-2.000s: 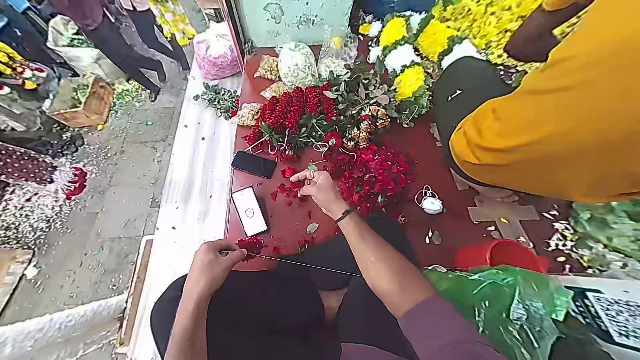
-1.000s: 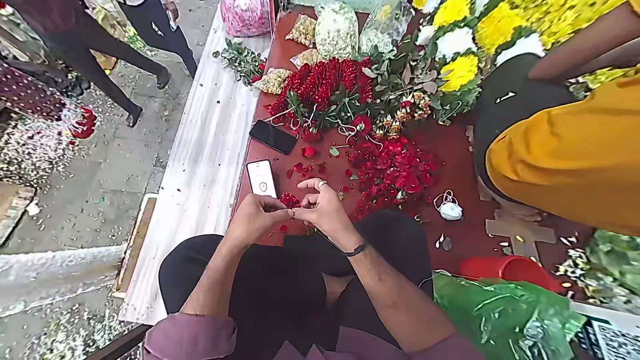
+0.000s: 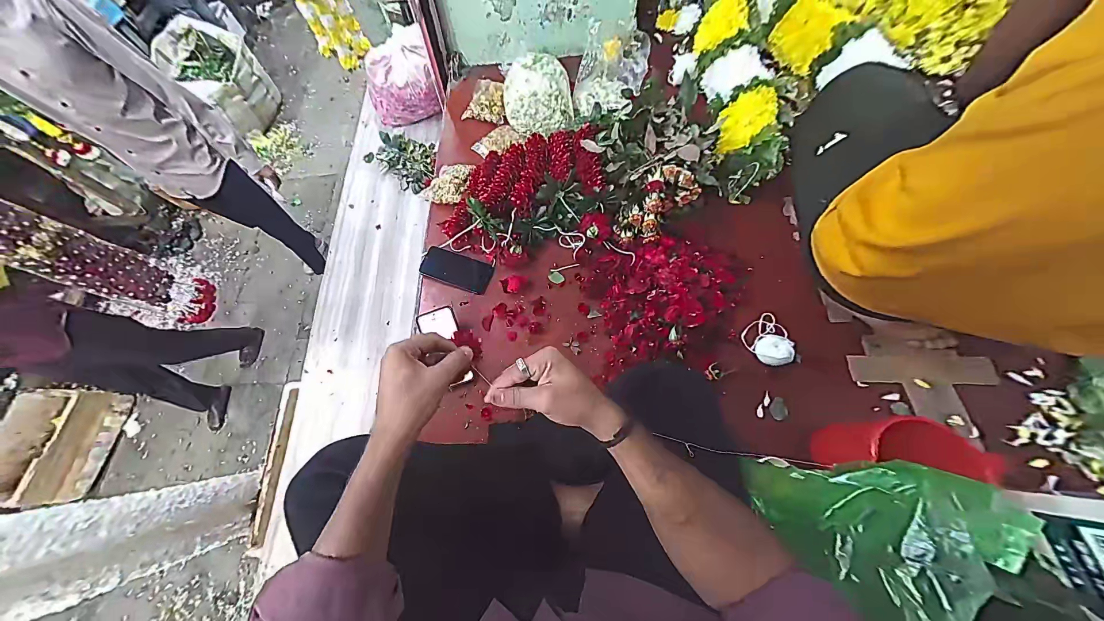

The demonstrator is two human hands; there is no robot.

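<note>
My left hand (image 3: 418,384) pinches a small bunch of red petals (image 3: 467,342) at its fingertips, over the white-screened phone (image 3: 438,323). Close to its right, my right hand (image 3: 552,388), with a ring and a dark wristband, has its thumb and forefinger together on a thin thread (image 3: 483,376) that spans the short gap between the hands. More thread (image 3: 733,450) trails right across my lap. A heap of red petals (image 3: 668,297) lies on the red surface beyond my right hand. A dark phone (image 3: 457,270) lies beyond the white-screened one.
Red flower strands (image 3: 535,177) and bags of white buds (image 3: 536,93) lie at the back. At right are a white corded object (image 3: 772,348), a red tub (image 3: 906,444), a green plastic bag (image 3: 897,535) and a seated person in yellow (image 3: 966,207). People walk at left.
My right hand was out over the petals two seconds ago and came back to my left hand. Since one second ago the hands have parted slightly, with thread showing between them.
</note>
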